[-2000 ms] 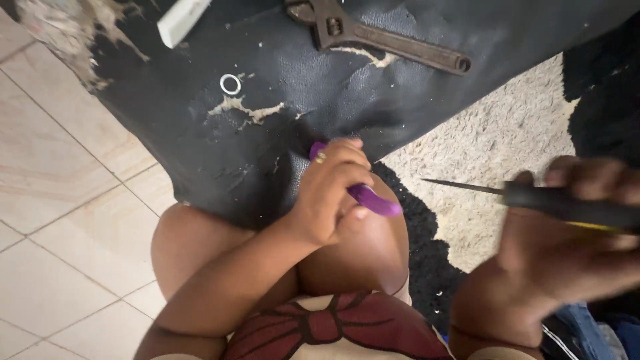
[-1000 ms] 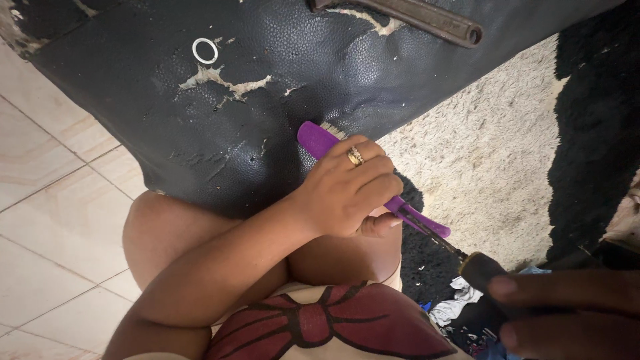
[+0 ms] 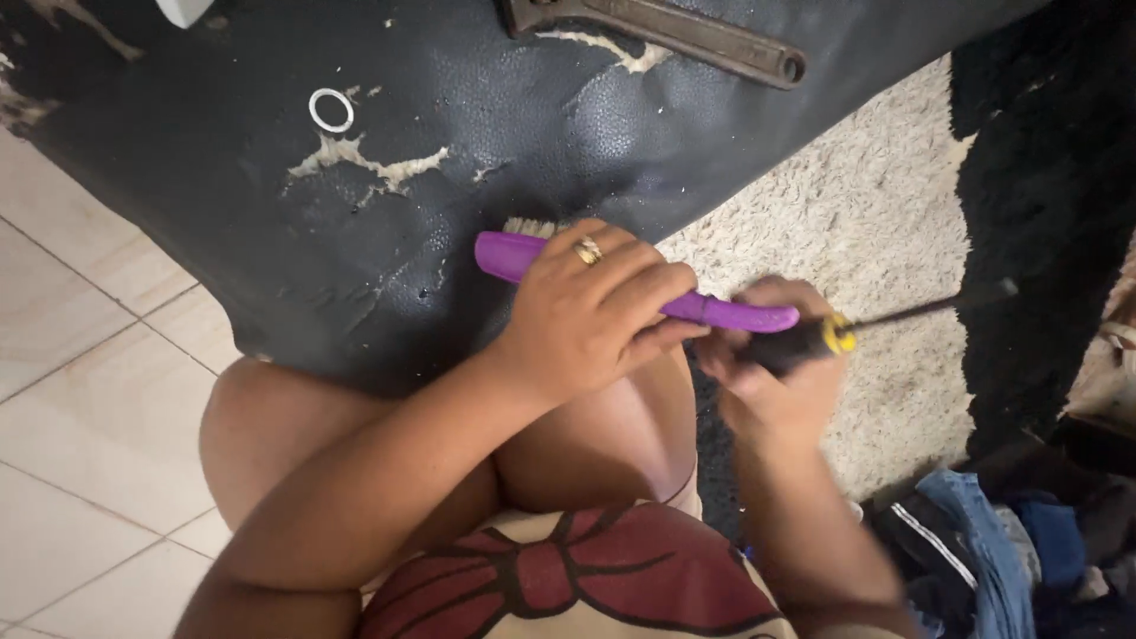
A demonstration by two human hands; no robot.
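Note:
My left hand [image 3: 603, 302] is closed around a purple plastic brush [image 3: 510, 256] with pale bristles. The brush's head points left over the black leather-like surface, and its curved handle end comes out to the right of my fingers. Beside that handle end, my right hand [image 3: 781, 364] grips a screwdriver [image 3: 785, 344] by its black handle with a yellow collar. Its metal shaft points right, away from the brush, and is blurred near the tip. Whether the right hand touches the brush handle I cannot tell.
An adjustable wrench [image 3: 701, 40] lies at the top of the torn black upholstery [image 3: 426, 80], with a white ring [image 3: 331, 110] to its left. A white object [image 3: 184, 9] is cut off at the top edge. A shaggy rug [image 3: 887, 195] and a pile of clothes [image 3: 976, 541] are at the right.
The screwdriver's shaft was at the brush handle one second ago; now it points right, away from it. My right hand has moved up beside the handle end. My left hand still holds the brush.

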